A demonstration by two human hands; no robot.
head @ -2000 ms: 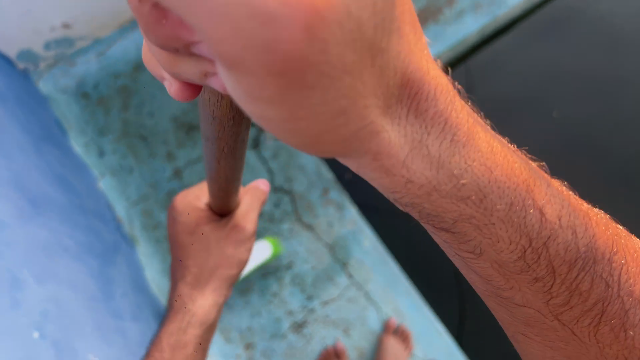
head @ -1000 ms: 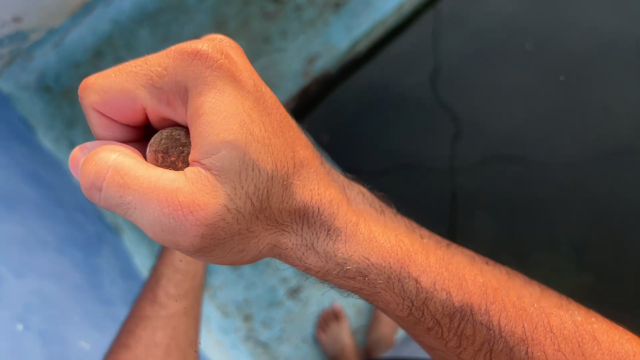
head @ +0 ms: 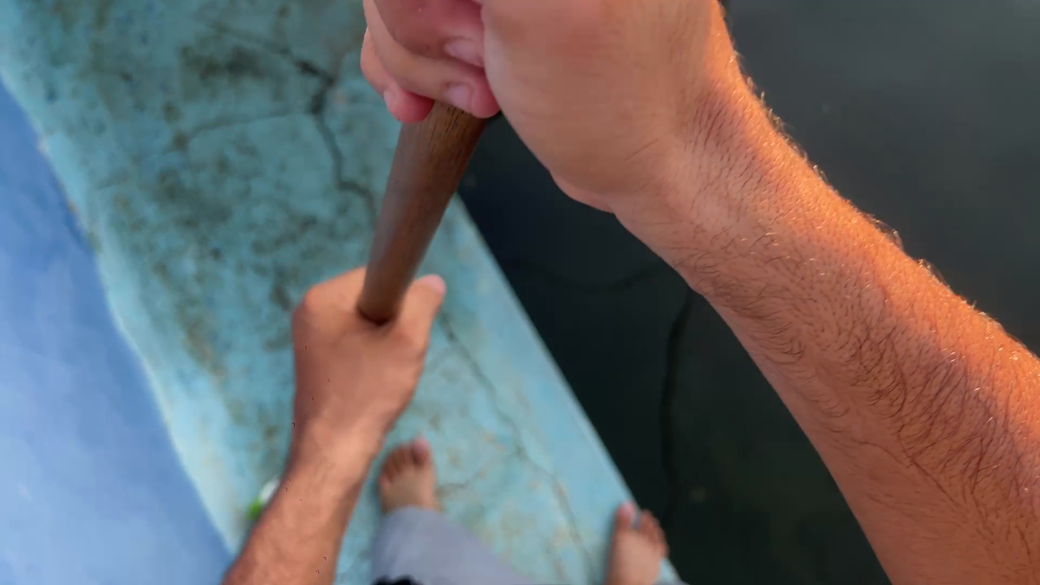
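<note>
A brown wooden pole (head: 422, 195) slants down from the top middle of the head view, seen nearly end-on. Close to the camera, my right hand (head: 569, 89) is wrapped around its upper part, cut off by the top edge of the view. Lower down, my left hand (head: 361, 341) grips the same pole, its thumb lying along the far side. The pole's top end is out of view, and whatever lies below my left hand is hidden behind that hand and forearm.
My bare feet (head: 409, 479) stand on a cracked, stained turquoise ledge (head: 219, 203). Dark water (head: 601, 325) borders the ledge on the right, and a blue painted surface (head: 73, 366) on the left. A small green and white object (head: 262, 497) peeks out beside my left forearm.
The pole's end showed in my right fist a second ago; now its shaft shows between both hands. The view has shifted along the ledge. Both hands keep their hold.
</note>
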